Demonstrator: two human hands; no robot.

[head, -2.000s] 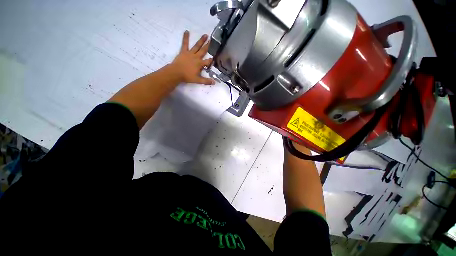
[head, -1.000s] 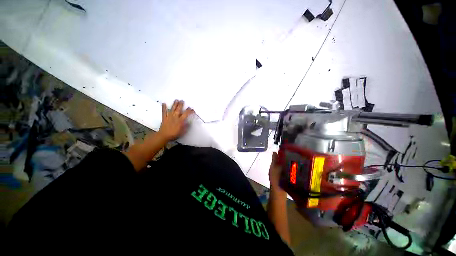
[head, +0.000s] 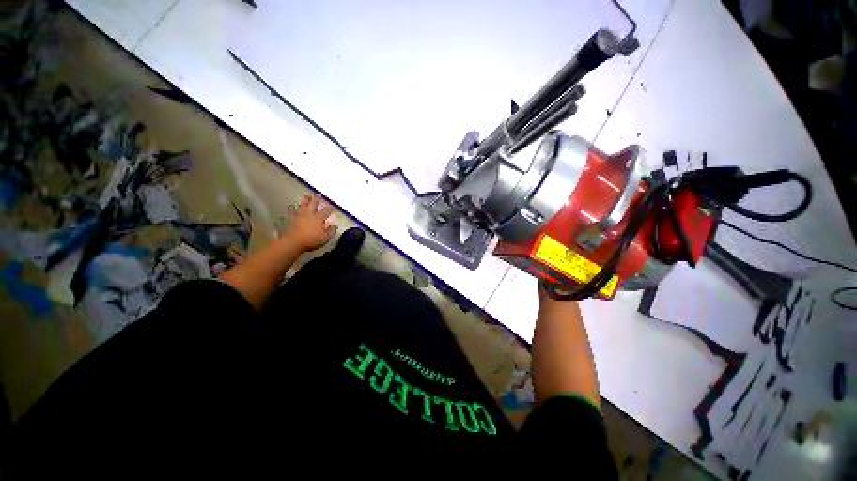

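The red and silver straight knife cutting machine stands on the white-covered table near its front edge. Its flat grey base plate shows at the machine's lower left, and long dark grey bars project up and right from the silver head. My right forearm reaches up to the machine, but the hand is hidden behind the red body, so its grip cannot be seen. My left hand is empty with fingers apart, off the table edge above the floor. A dark cut line runs through the white sheet towards the base plate.
The white table has a diagonal front edge. Dark narrow offcuts lie at right. A black power cord loops from the machine's rear. Grey and blue scraps litter the tan floor at left. A dark shoe shows below the edge.
My left hand has moved from the white sheet to beyond the table edge. The machine has turned in view, with its bars now pointing up and right. More floor shows at left.
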